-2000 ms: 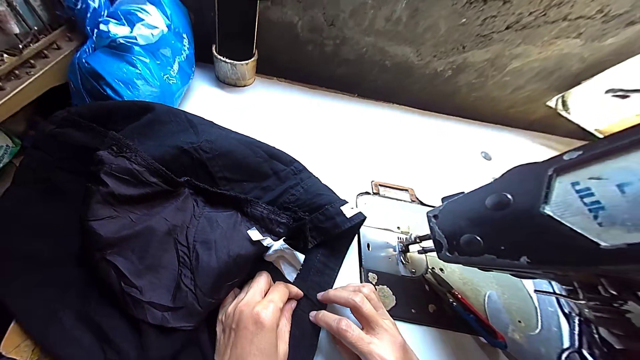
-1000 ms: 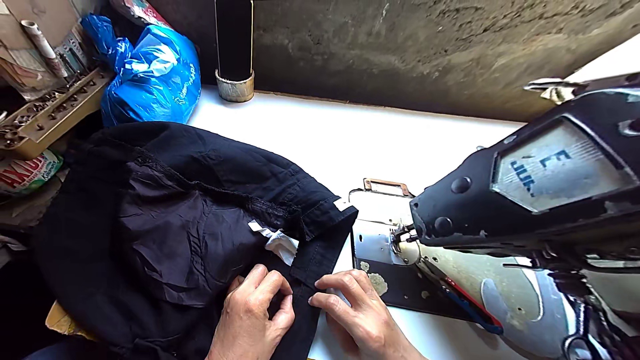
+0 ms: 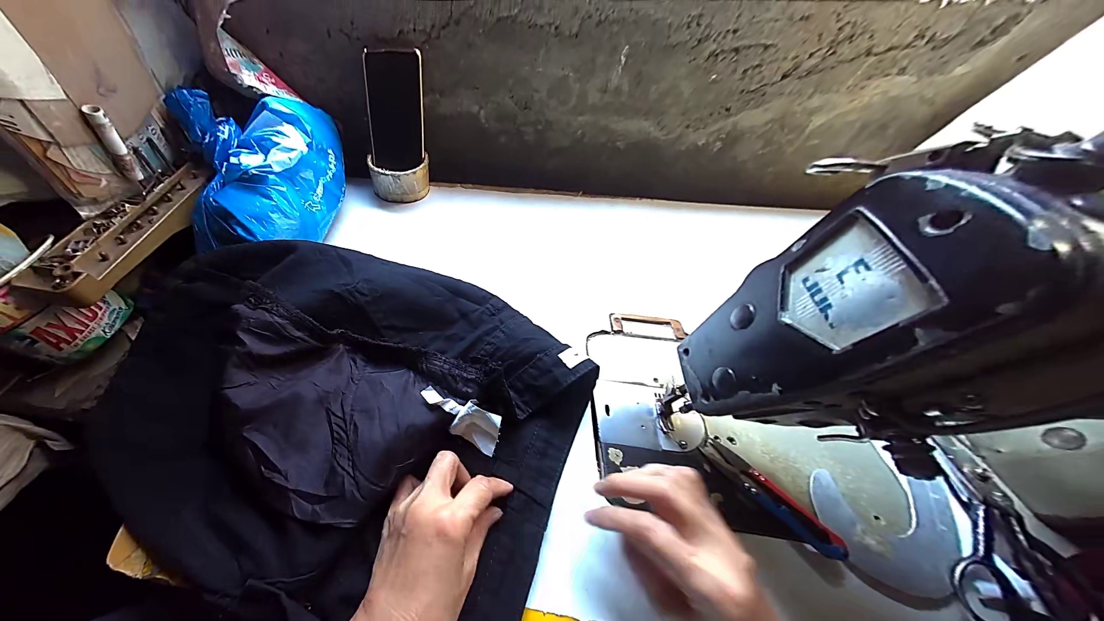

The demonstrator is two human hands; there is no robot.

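A dark garment (image 3: 414, 302) with a thin lining (image 3: 319, 414) and white tags (image 3: 474, 425) lies spread over the left of the white table. My left hand (image 3: 440, 535) pinches the garment's band near its lower right part, thumb against fingers. To the right of the band, my right hand (image 3: 673, 535) is off the cloth, blurred, fingers apart and holding nothing. It hovers by the near left edge of the bed of a black Juki sewing machine (image 3: 862, 302). The machine's needle area (image 3: 675, 405) stands just right of the garment's corner.
Red-and-blue-handled tool (image 3: 798, 517) rests on the machine bed, with scissors (image 3: 983, 578) at the lower right. A blue plastic bag (image 3: 267, 172) and a phone (image 3: 394, 108) in a round holder (image 3: 399, 181) stand at the back. A tray of bobbins and small parts (image 3: 112, 237) is at left.
My right hand has let go of the garment's band and moved right, toward the machine bed. My left hand stays on the cloth. The view has shifted somewhat.
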